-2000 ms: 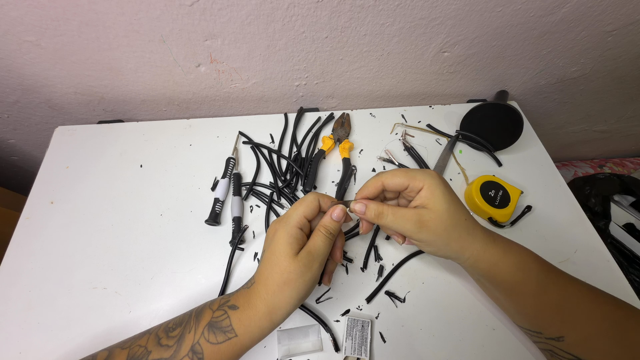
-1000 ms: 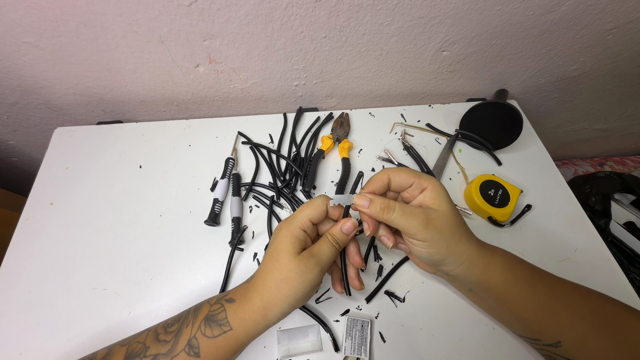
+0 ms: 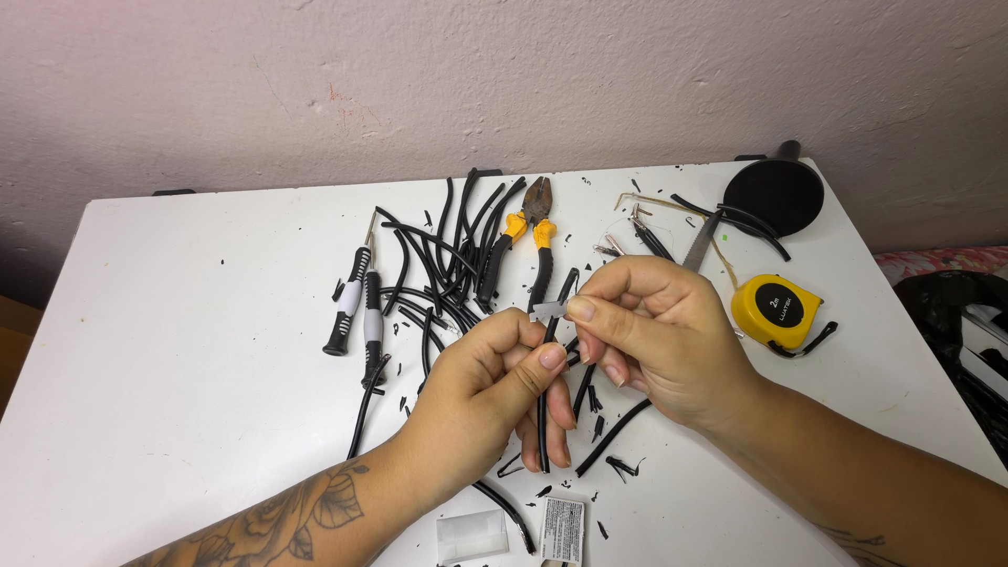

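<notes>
My left hand (image 3: 504, 378) holds a short piece of black cable (image 3: 542, 425) between thumb and fingers, with its upper end pointing away from me. In my right hand (image 3: 654, 331) a small razor blade (image 3: 549, 310) is pinched between thumb and forefinger. The blade lies across the cable, just above my left fingertips. Combination pliers with orange and black handles (image 3: 538, 206) lie beyond my hands. A pile of cut black cables (image 3: 449, 244) is to their left, and some stripped cable ends (image 3: 642, 223) are to their right.
Two screwdrivers (image 3: 347, 303) lie left of the cables. A yellow tape measure (image 3: 776, 311), a serrated blade (image 3: 701, 242) and a black round object (image 3: 773, 197) are on the right. Near the front edge sit a clear plastic case (image 3: 472, 537) and a small printed box (image 3: 563, 528). Black insulation scraps are scattered around.
The cable in my left hand, mostly hidden at first, now stands out above my fingers. My right hand has brought the blade from above my left fingertips onto the cable.
</notes>
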